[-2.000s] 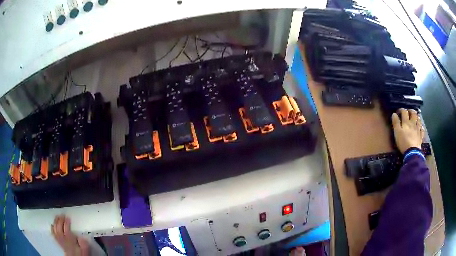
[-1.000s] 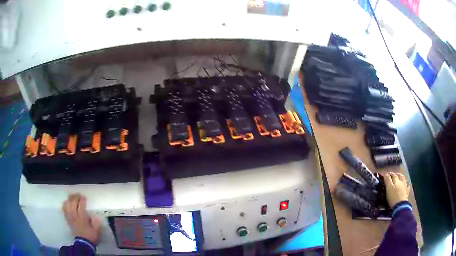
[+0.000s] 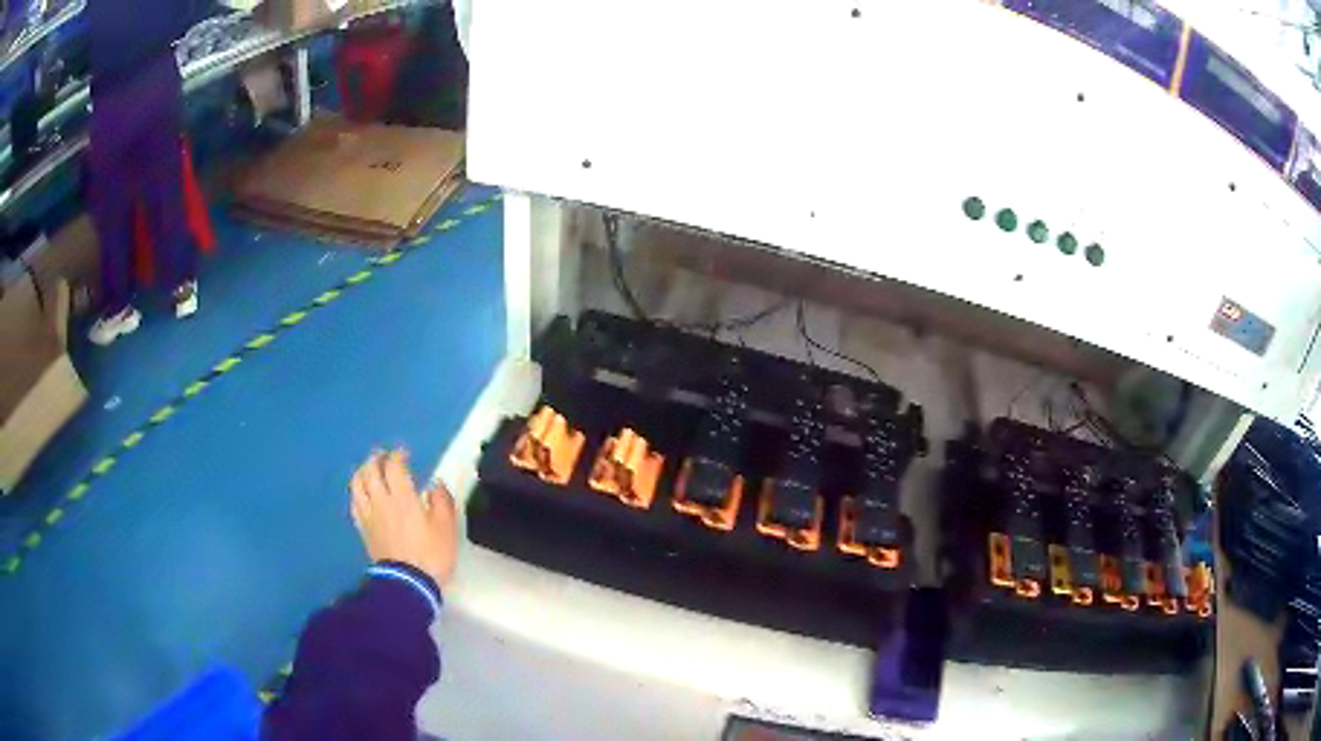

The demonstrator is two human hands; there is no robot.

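Note:
My left hand (image 3: pixel 403 518) is at the left edge of the white machine (image 3: pixel 580 666), fingers apart, nothing seen in it. My right hand is out of the picture. The left black fixture base (image 3: pixel 652 557) carries orange nests; the two leftmost, one of them this nest (image 3: pixel 546 446), hold no remote. The other three hold black remotes, such as this remote (image 3: pixel 798 471). The right fixture base (image 3: pixel 1065 638) has remotes in four nests, and its far right nest (image 3: pixel 1200 589) looks empty. A smartphone (image 3: pixel 908 659) lies between the stations.
A heap of black remotes (image 3: pixel 1265 507) is at the right edge, on brown board (image 3: pixel 1239 644). A blue bin (image 3: pixel 196 709) is at the lower left. A person (image 3: pixel 133 174) stands at the upper left near flat cardboard (image 3: pixel 348 174). Thin cables hang behind the fixtures.
The view has swung left, showing the floor and a person. My left hand has moved from the machine's front to its left edge. My right hand has left the picture.

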